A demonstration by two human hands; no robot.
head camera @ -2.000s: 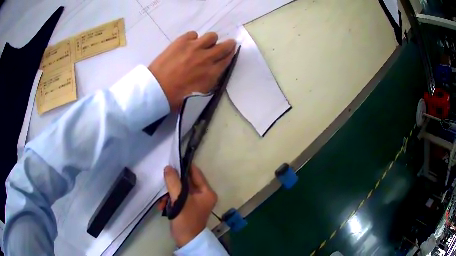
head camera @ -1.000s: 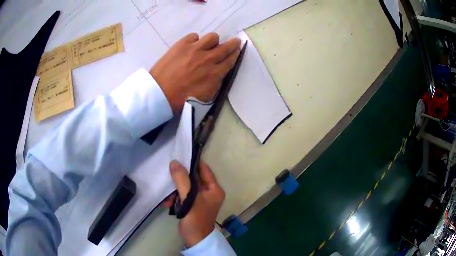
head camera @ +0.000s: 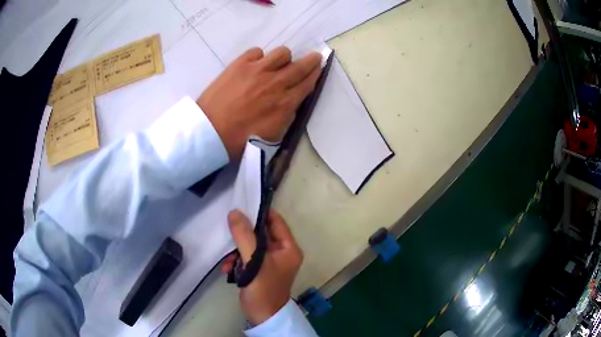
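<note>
The tailor's shears [head camera: 280, 162] lie slanted across the middle, blades pointing up and right with the tip near my left fingertips. My right hand [head camera: 271, 263] grips their handles at the lower middle. My left hand [head camera: 260, 99] lies flat, pressing on the white paper marker [head camera: 217, 197] beside the blades. A cut piece [head camera: 349, 131], white on top with a dark cloth edge, extends to the right of the blades. A narrow flap [head camera: 249, 176] of paper and dark cloth stands up left of the shears. Part of the blades is hidden by my left hand.
A dark weight [head camera: 151, 282] and tan paper tickets [head camera: 72, 128] rest on the paper. Dark cloth [head camera: 23, 125] lies at the far left, a pen [head camera: 263, 2] at the top edge. Blue clamps [head camera: 384, 243] sit on the metal table edge [head camera: 455, 158]. Green floor lies beyond.
My right hand and the shears have moved slightly right and up; the blades look more closed. The flap beside them has shifted right. My left hand stays nearly in place.
</note>
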